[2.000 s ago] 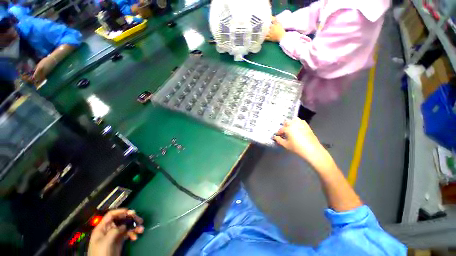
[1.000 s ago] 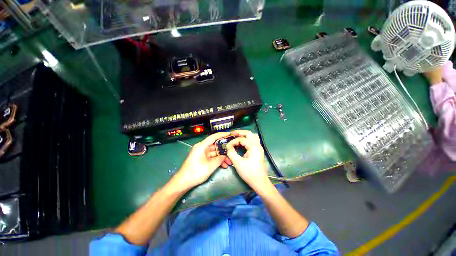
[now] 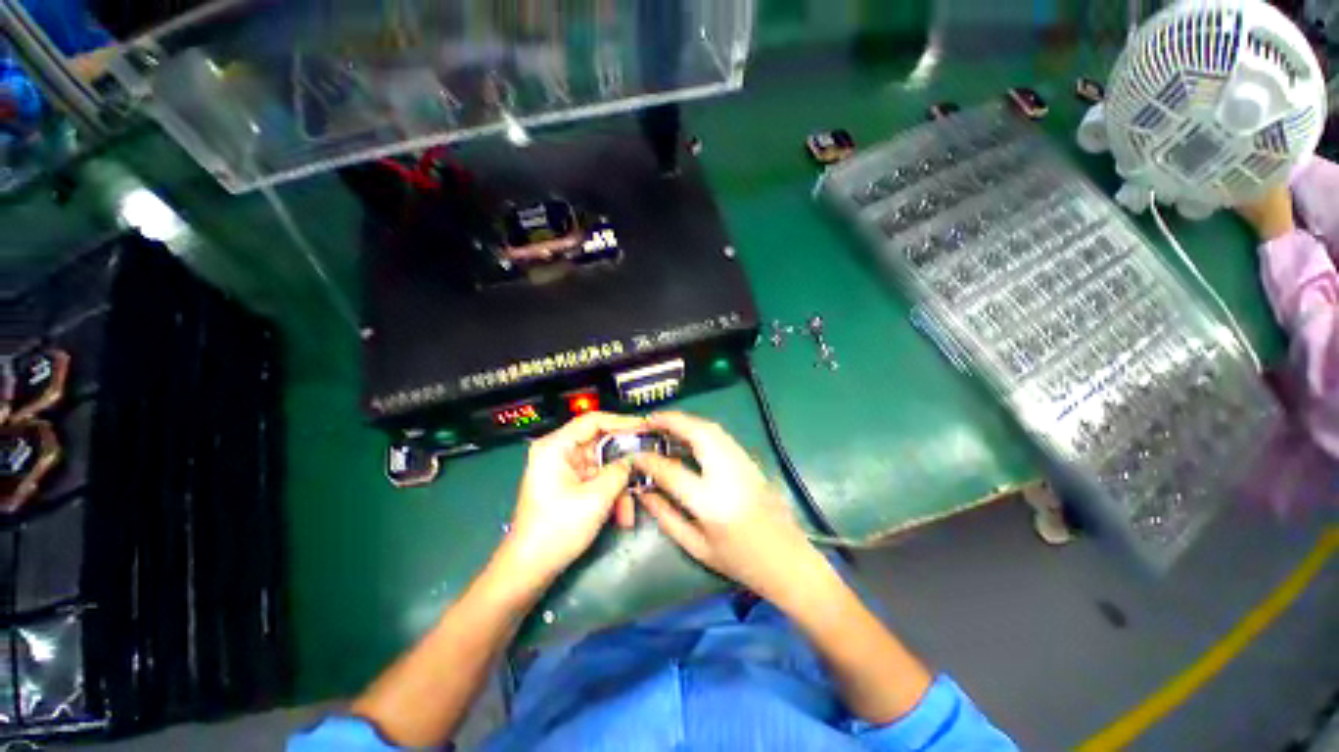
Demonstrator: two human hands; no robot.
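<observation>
A small dark watch case (image 3: 629, 445) is held between my two hands just in front of the press. My left hand (image 3: 565, 492) grips its left side. My right hand (image 3: 712, 492) holds its right side, with the thumb on its face; whether a small part is under the thumb I cannot tell. The black press (image 3: 558, 316) has lit red digits and a red switch on its front. Another watch case (image 3: 541, 223) sits in the fixture on top of the press.
Black trays (image 3: 191, 485) with copper-rimmed cases are stacked at left. A case (image 3: 411, 464) lies by the press's front left corner. Loose small parts (image 3: 818, 338), a clear blister tray (image 3: 1057, 323) and a white fan (image 3: 1216, 103) are at right. An acrylic guard (image 3: 470, 88) hangs above the press.
My right hand has come from the blister tray to the case in my left hand. In the last second both hands and the case have shifted slightly left and down in view.
</observation>
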